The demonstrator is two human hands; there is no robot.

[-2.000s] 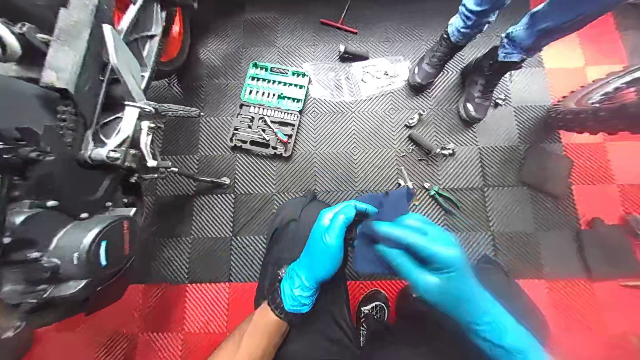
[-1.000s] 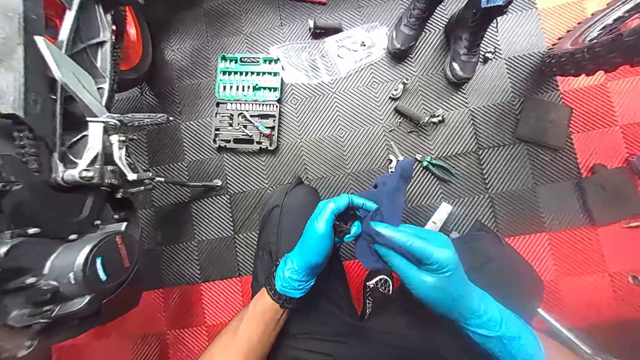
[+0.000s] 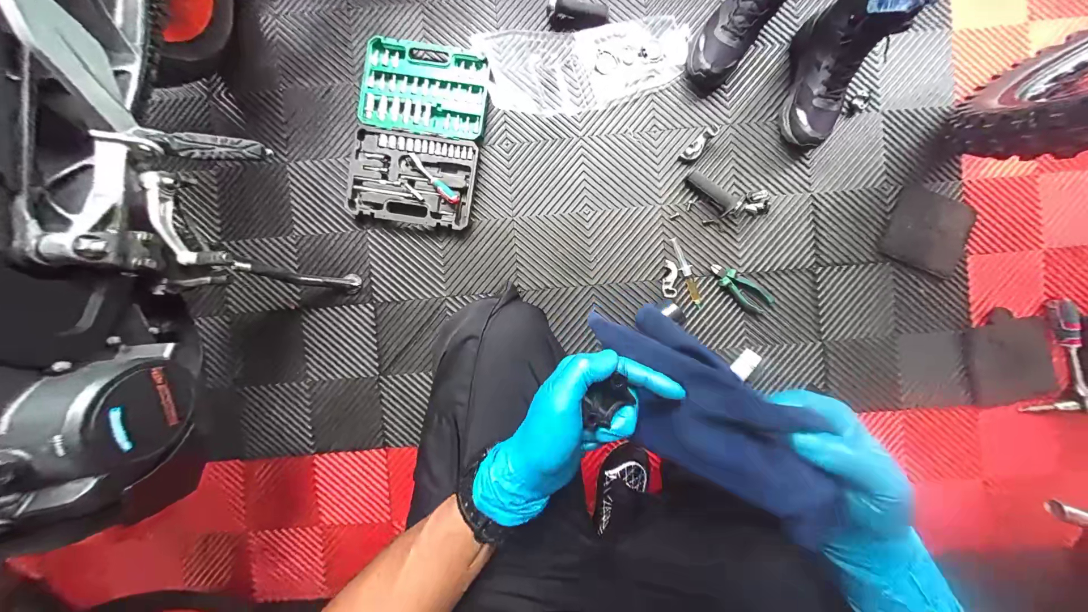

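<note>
My left hand (image 3: 552,442), in a blue glove, holds a small black part (image 3: 608,401) above my lap; its exact kind is unclear. A dark blue cloth (image 3: 731,425) hangs from my gloved right hand (image 3: 850,459), which grips its right end and is blurred. The cloth spreads leftward to the fingers of my left hand. Beyond it on the floor lie green-handled pliers (image 3: 745,289), a small syringe-like item (image 3: 685,270) and a curved metal clamp (image 3: 670,278). A white item (image 3: 745,365) shows just behind the cloth.
An open socket set (image 3: 414,178) and a clear plastic bag (image 3: 578,72) lie ahead. A motorbike with its side stand (image 3: 297,276) is at left. A person's shoes (image 3: 807,93) are at top right, near a knobby tyre (image 3: 1024,119). A screwdriver (image 3: 1067,327) lies far right.
My right hand has moved right and drawn the cloth out sideways, away from the black part. My left hand still holds that part.
</note>
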